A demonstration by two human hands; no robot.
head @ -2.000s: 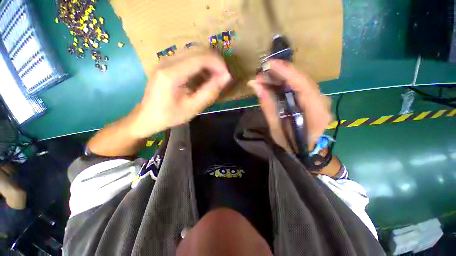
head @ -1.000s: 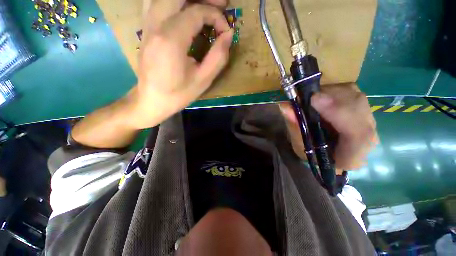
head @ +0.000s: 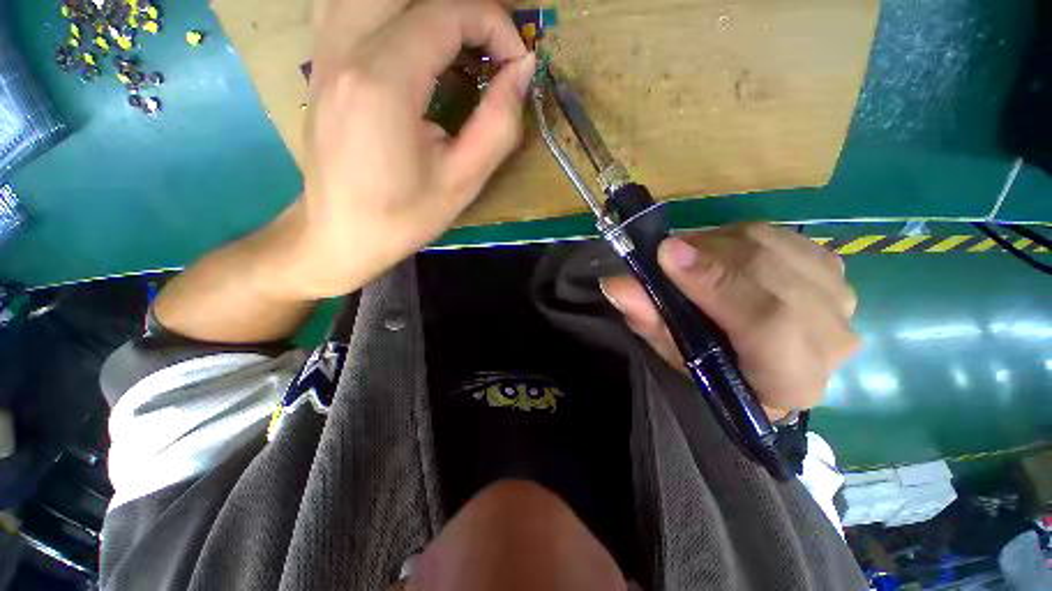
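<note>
My right hand point(head: 756, 312) is closed around the black handle of the soldering iron point(head: 681, 306), below the board's near edge. The iron's metal tip and the thin bent solder feed tube point(head: 562, 156) point up-left and end at my left fingertips. My left hand point(head: 392, 150) has its thumb and index finger pinched together over the PCB panel point(head: 547, 17). What the fingertips hold is too small to tell. Only a green bit and an orange-and-blue tab of the panel show; my hand hides most of it.
The tan work board point(head: 738, 104) lies under the panel on the green mat point(head: 208, 150). Loose small round components point(head: 115, 40) lie in a pile at the upper left. Pale component trays point(head: 25, 116) are at the far left edge. Yellow-black tape point(head: 923, 245) marks the floor at right.
The iron first came upright in my right hand, then tilted left, and its tip moved to my left fingertips. My left hand moved up with the thumb and finger closed at the panel.
</note>
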